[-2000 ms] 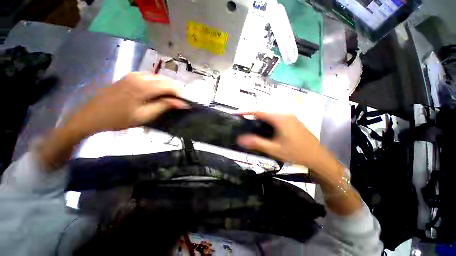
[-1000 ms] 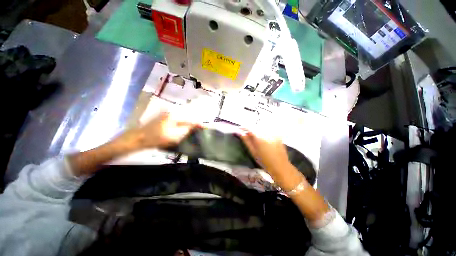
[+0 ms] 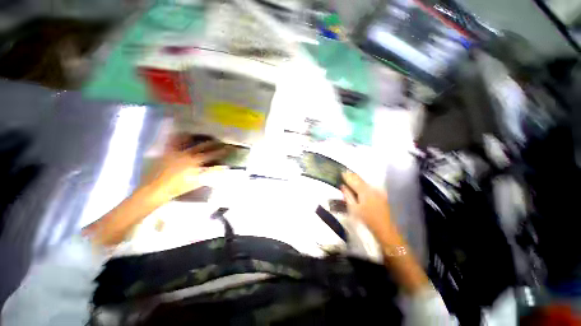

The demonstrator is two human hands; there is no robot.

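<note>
The picture is blurred. A camouflage shoulder strap point(image 3: 322, 168) lies crosswise at the front of the pale sewing machine head point(image 3: 232, 95), its middle hidden by the clamp area. My left hand point(image 3: 185, 167) holds its left end, fingers over the strap. My right hand point(image 3: 366, 198) holds its right part with the fingertips at the edge. A short black webbing piece point(image 3: 332, 223) shows below the strap, left of my right hand. More dark camouflage straps point(image 3: 255, 255) lie nearest me, with a small black tab sticking up.
The white work plate point(image 3: 267, 213) lies under the straps, on a shiny metal table point(image 3: 114, 153). A green machine bed point(image 3: 121, 70) is behind. A lit control screen point(image 3: 408, 44) is at the upper right. Black pieces are heaped at the right point(image 3: 465, 235).
The held strap has moved away from me to the machine head and now lies flatter there. My hands moved forward and wider apart. The view has shifted and blurred.
</note>
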